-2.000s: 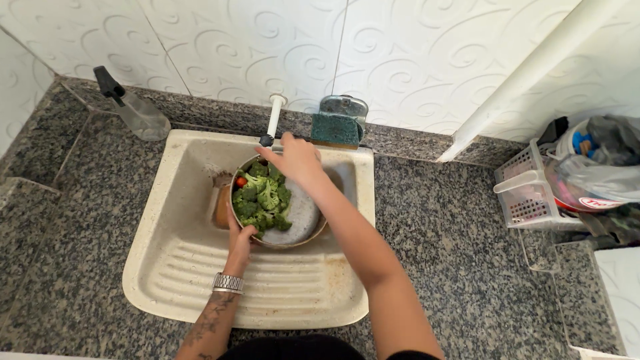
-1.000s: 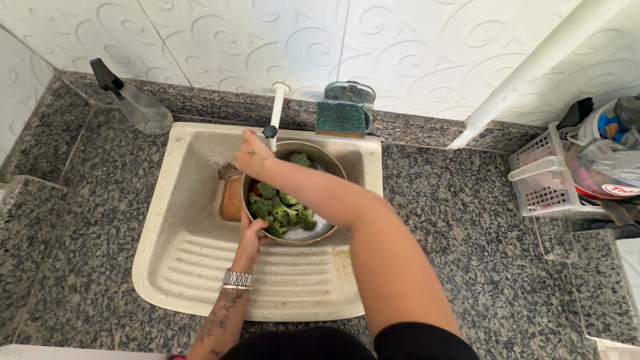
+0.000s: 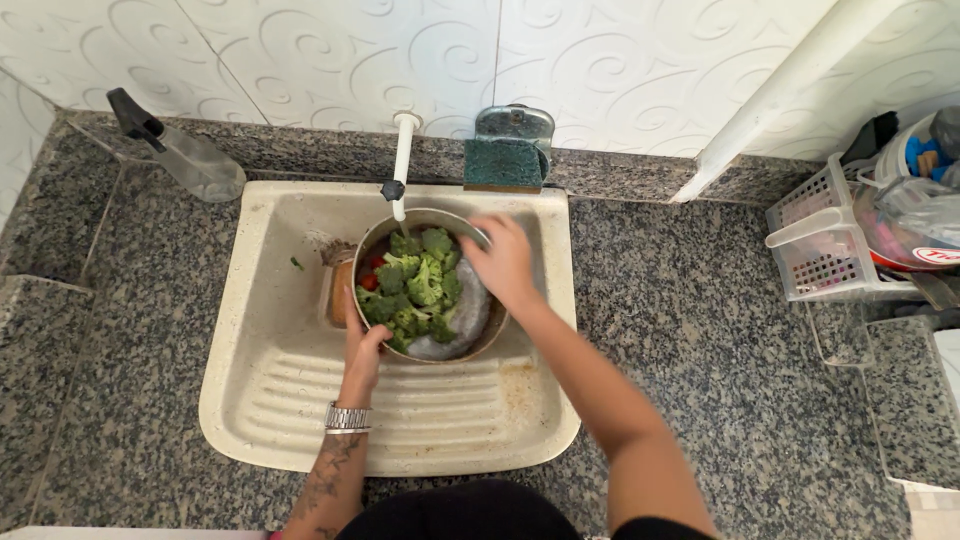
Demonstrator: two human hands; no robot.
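Observation:
A round metal pot (image 3: 491,337) is over the basin of the beige sink (image 3: 390,454). In it lie broccoli florets (image 3: 425,281) and some red pieces, perhaps tomatoes (image 3: 369,282), with water around them. Water runs into the pot from the white tap (image 3: 403,161). My left hand (image 3: 364,349) grips the pot's left rim, thumb on top. My right hand (image 3: 502,259), slightly blurred, is at the pot's upper right rim; whether its fingers close on the rim is unclear. An orange-brown block in a clear dish (image 3: 341,292) sits left of the pot, partly hidden.
Behind the sink, a green scouring sponge (image 3: 502,165) rests in a metal wall holder. A clear spray bottle (image 3: 199,165) stands at the back left. A white pipe (image 3: 780,97) slants down at the right, near a plastic basket (image 3: 814,232) of containers and bags on the granite counter (image 3: 675,300).
My right hand has moved from the tap's knob to the right side of the pot. Water now runs from the tap. My left hand still holds the pot's left side.

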